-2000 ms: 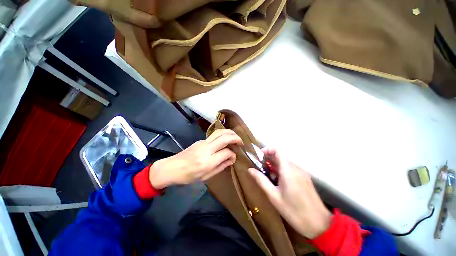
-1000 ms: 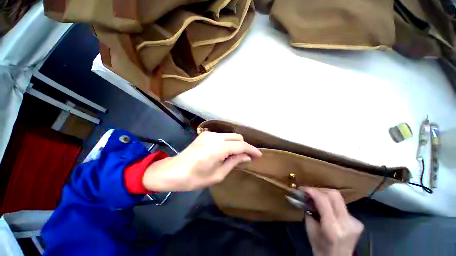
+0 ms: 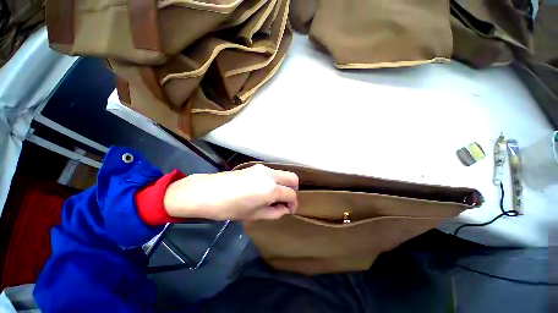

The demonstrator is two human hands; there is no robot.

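Note:
A tan tote bag lies across my lap against the table edge, its long mouth a little open. A gold snap shows at its slip pocket. A ring shows at the right end of the mouth. My left hand pinches the bag's upper edge near the left end of the mouth, fingers curled over it. My right hand is out of the picture. The thread snips are not visible; a black cord runs from the table over its edge to the lower right.
Tan bags with pale bound edges are heaped at the table's upper left, and another bag lies at the back. A grey-yellow block and two slim pen-like tools lie on the white table. Red crates stand lower left.
My right hand with the snips has left the picture. My left hand still pinches the bag edge. The bag, earlier slanting, now lies crosswise, and the view has shifted.

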